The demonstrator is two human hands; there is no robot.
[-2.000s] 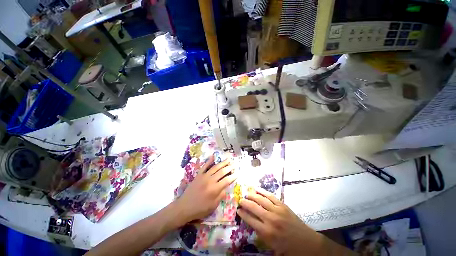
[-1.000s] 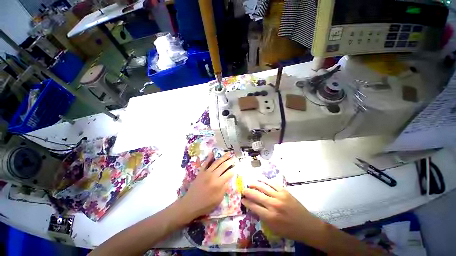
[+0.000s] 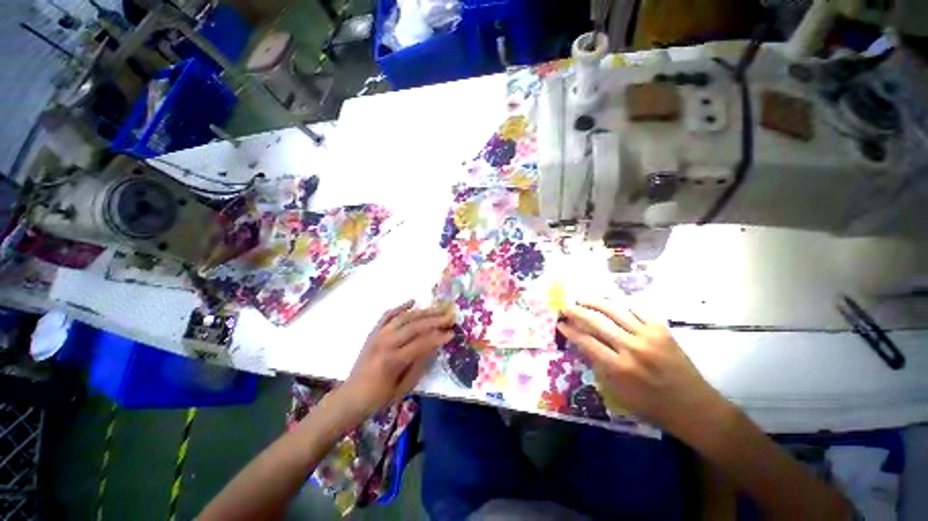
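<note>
A floral fabric panel (image 3: 494,275) lies on the table and runs under the left end of the sewing machine head (image 3: 651,153), where the lit presser foot (image 3: 570,236) is. A crosswise edge or seam shows between my hands. My left hand (image 3: 399,351) has its fingertips on the panel's left edge; whether they pinch it is hidden. My right hand (image 3: 641,361) holds the panel's edge on the right with bent fingers, below the presser foot.
A second floral pile (image 3: 300,254) lies at left by the second sewing machine (image 3: 142,214). Thread snips (image 3: 870,331) lie at far right. Floral pieces (image 3: 356,458) hang below the table edge at a blue bin. Another blue bin (image 3: 427,46) stands behind the table.
The view has shifted, so the table shows higher and further right, with my lap in view. My left hand has moved back from near the presser foot to the panel's left edge.
</note>
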